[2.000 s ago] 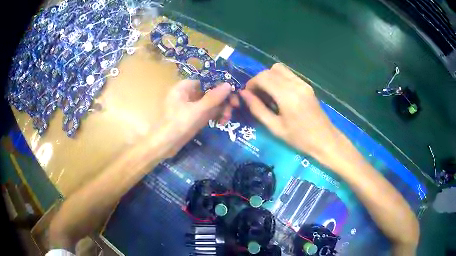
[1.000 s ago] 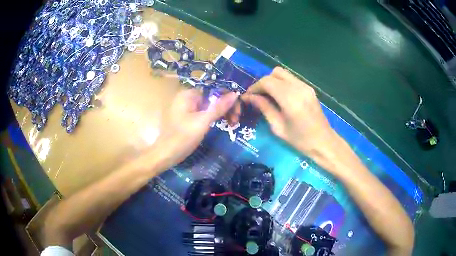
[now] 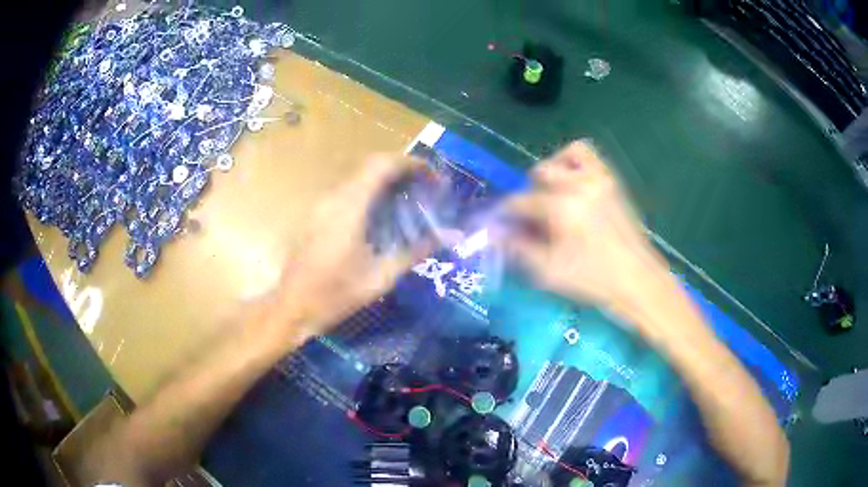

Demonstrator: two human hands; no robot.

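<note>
My left hand (image 3: 357, 224) is over the bench, blurred, closed around blurred dark ring circuit boards (image 3: 407, 214). My right hand (image 3: 566, 214) is to the right of it, also blurred, with its fingers near a pale streak between the hands. Whether it grips anything cannot be made out. Several black housing units (image 3: 479, 449) with red lead wires and green round parts (image 3: 420, 417) stand on the printed mat (image 3: 533, 328) below my hands.
A large board pile (image 3: 133, 133) with white leads lies at the left on the tan bench (image 3: 243, 228). Beyond the bench edge, the green belt (image 3: 657, 114) carries a black unit (image 3: 535, 74) and a sub-assembly (image 3: 834, 306) with a white wire.
The ring boards that trailed up the bench are now bunched in my left hand. My right hand has moved right, apart from the left. The belt's sub-assembly has shifted down-right; another black unit has come in.
</note>
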